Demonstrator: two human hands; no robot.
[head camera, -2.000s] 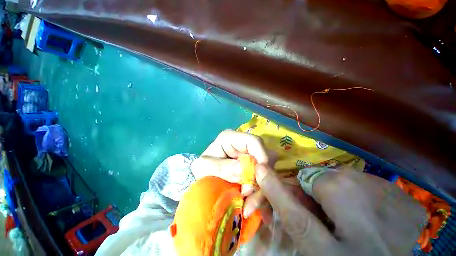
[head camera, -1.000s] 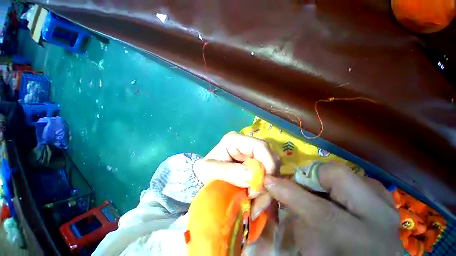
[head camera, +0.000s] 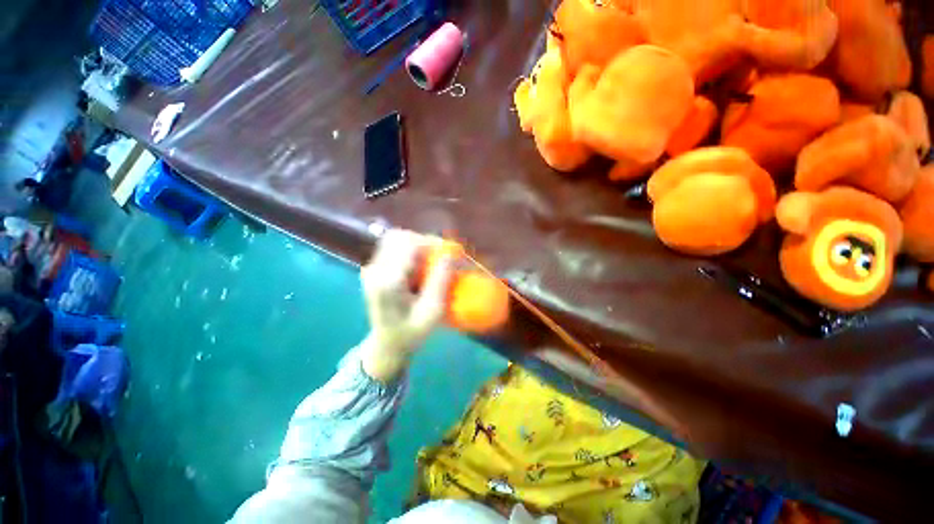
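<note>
My left hand (head camera: 402, 292) is closed on an orange plush toy (head camera: 477, 302), raised over the near edge of the table. Hand and toy are blurred, and the toy's face does not show. An orange thread (head camera: 553, 325) runs taut from the toy down to the right across the table edge and fades near the lower right. My right hand is out of the picture. A needle cannot be made out.
A pile of orange plush toys (head camera: 707, 200) lies on the brown table (head camera: 481, 154). Black snips (head camera: 763, 299) lie below it. A phone (head camera: 385, 155), a pink thread cone (head camera: 436, 56) and a blue crate (head camera: 374, 20) are further back. Yellow printed cloth (head camera: 553, 440) covers my lap.
The view has swung up over the table. My left hand has moved from my lap up to the table edge with the toy. My right hand has left the picture. The thread is now stretched out.
</note>
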